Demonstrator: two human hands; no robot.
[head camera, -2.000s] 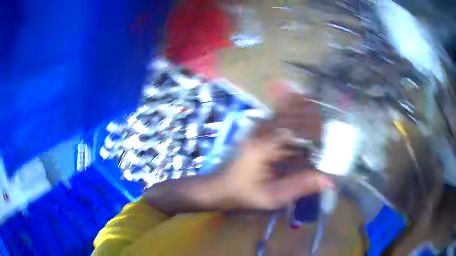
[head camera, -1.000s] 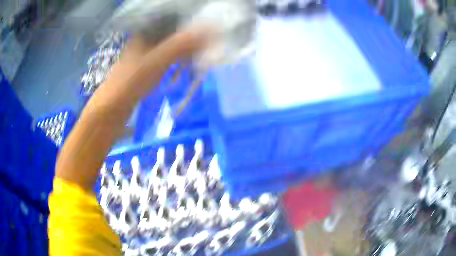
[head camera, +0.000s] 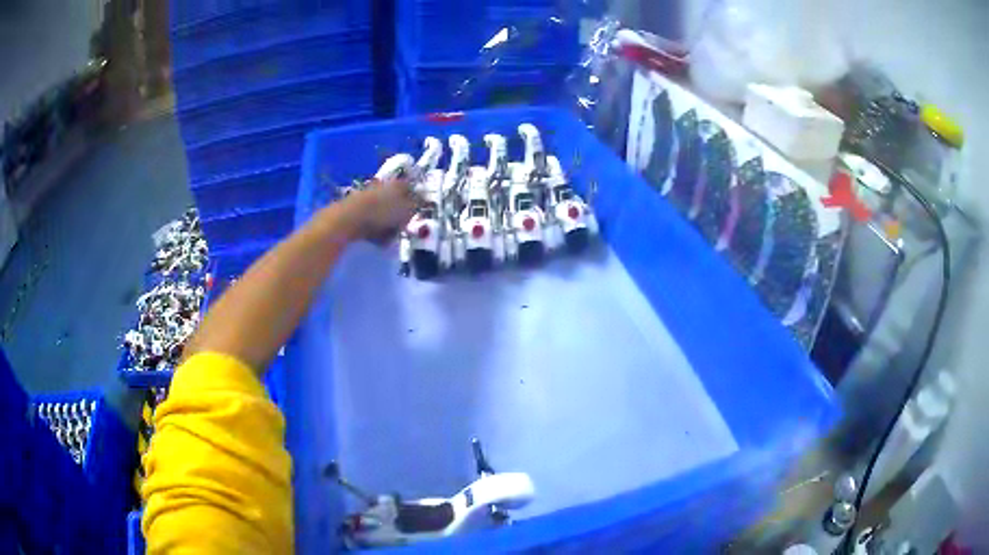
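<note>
My left hand (head camera: 386, 208) reaches into a large blue crate (head camera: 694, 249) at its far left. Its fingers are closed around a white model scooter (head camera: 395, 167), mostly hidden by the hand, at the left end of a row. Several more white models (head camera: 477, 228) stand side by side there, with red round spots and dark ends facing me. Another white model (head camera: 428, 514) with a dark seat lies on its own at the crate's near edge. My right hand is not in view.
Blue crates (head camera: 277, 98) are stacked behind. Crates of small white parts (head camera: 165, 320) stand at the left. At the right are a board with dark curved pieces (head camera: 737, 206), a white box (head camera: 792, 121) and a black cable (head camera: 941, 271).
The view has swung from the bench to the large crate, now seen from above. My left hand has moved down into the crate, onto the row of models.
</note>
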